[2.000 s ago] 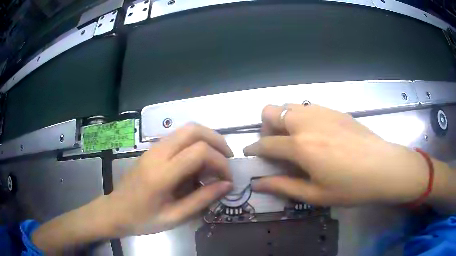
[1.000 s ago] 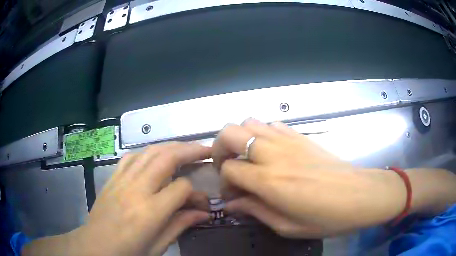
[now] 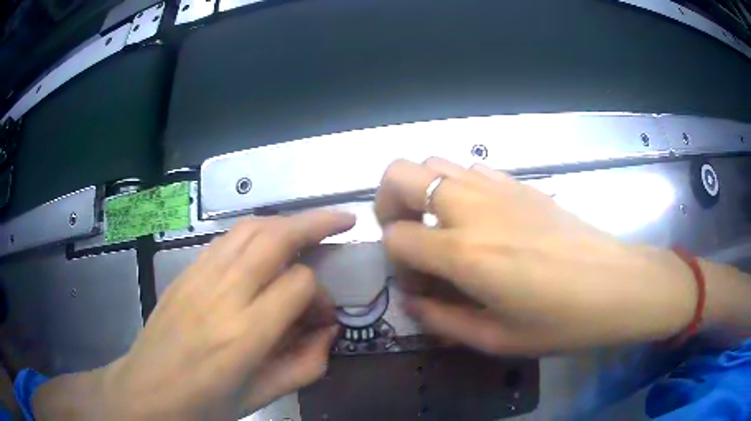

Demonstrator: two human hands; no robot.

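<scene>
A dark-grey carrier fixture (image 3: 420,382) lies on the steel bench at the bottom centre, with small holes in its lower half. A flat grey plate (image 3: 350,267) with a curved cutout covers its upper part. In the cutout is the edge of a silver round unit (image 3: 362,314), with a row of pale contacts (image 3: 360,334) below it. My left hand (image 3: 239,316) is at the fixture's left side, index finger extended over the plate's top edge. My right hand (image 3: 502,263) covers the plate's right part, thumb low and blurred. The fingertips' contacts are partly hidden.
A silver guide rail (image 3: 354,181) with screws runs beyond the fixture, and the dark-green conveyor belt (image 3: 428,74) lies behind it. A green label (image 3: 148,211) is at the rail joint on the left. A round silver and black disc (image 3: 709,179) is on the right.
The fingertips were close together at the round unit one second ago. Now my right thumb is further right and the unit's curved edge shows. The rail and belt sit slightly higher in view.
</scene>
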